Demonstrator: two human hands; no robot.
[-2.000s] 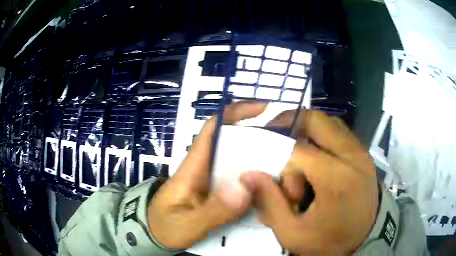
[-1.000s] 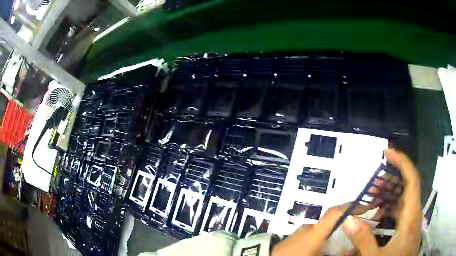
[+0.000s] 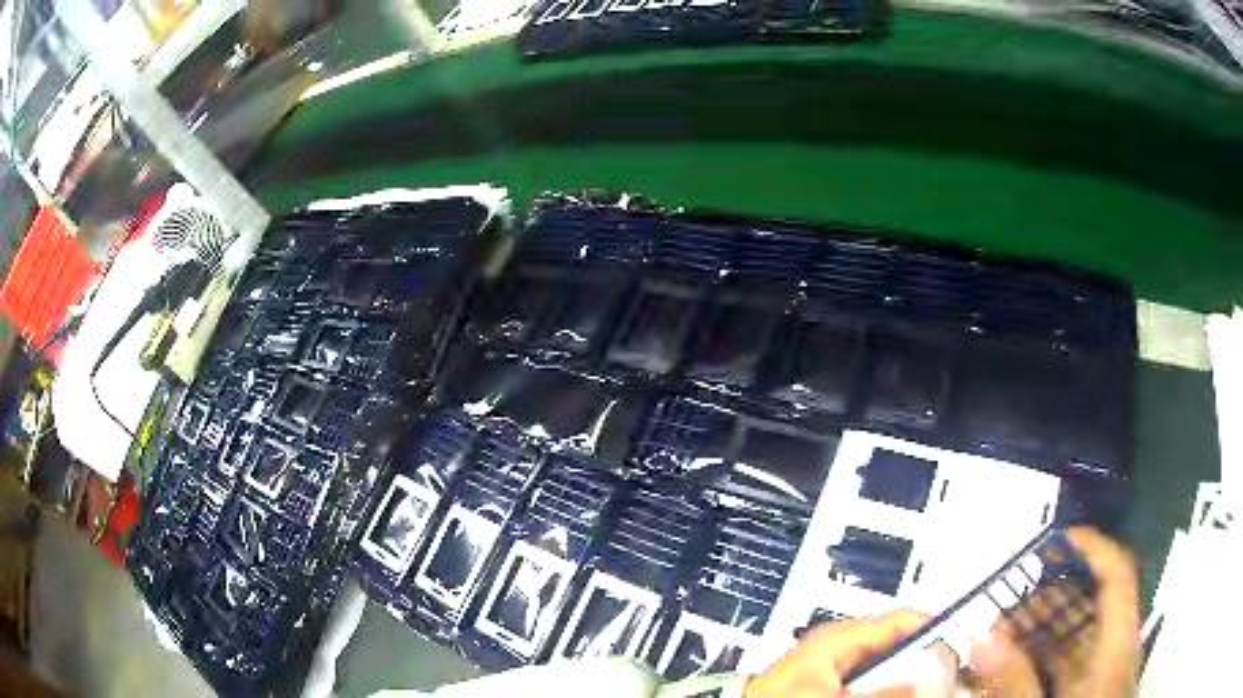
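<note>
My left hand (image 3: 852, 655) and my right hand (image 3: 1111, 614) hold a dark front panel (image 3: 1002, 589) between them at the lower right, tilted, with its key grid up and towards the right. The lower part of the panel and several fingers are cut off or hidden. A white die-cut adhesive sheet (image 3: 957, 511) with dark cut-outs lies behind the hands on the dark panels. Laid-out panels with white frames (image 3: 528, 596) form a row left of the sheet.
More glossy dark panels (image 3: 293, 409) lie in a group at left, and another group (image 3: 709, 21) lies beyond the green surface (image 3: 654, 150). White sheets (image 3: 1200, 600) are at the right edge. A white fan-like object (image 3: 184, 232) and a red object (image 3: 52, 273) are at far left.
The view has swung to the left and up, so the hands and panel now show at the lower right. The panel, earlier facing the camera, is now tilted. Both hands still hold it.
</note>
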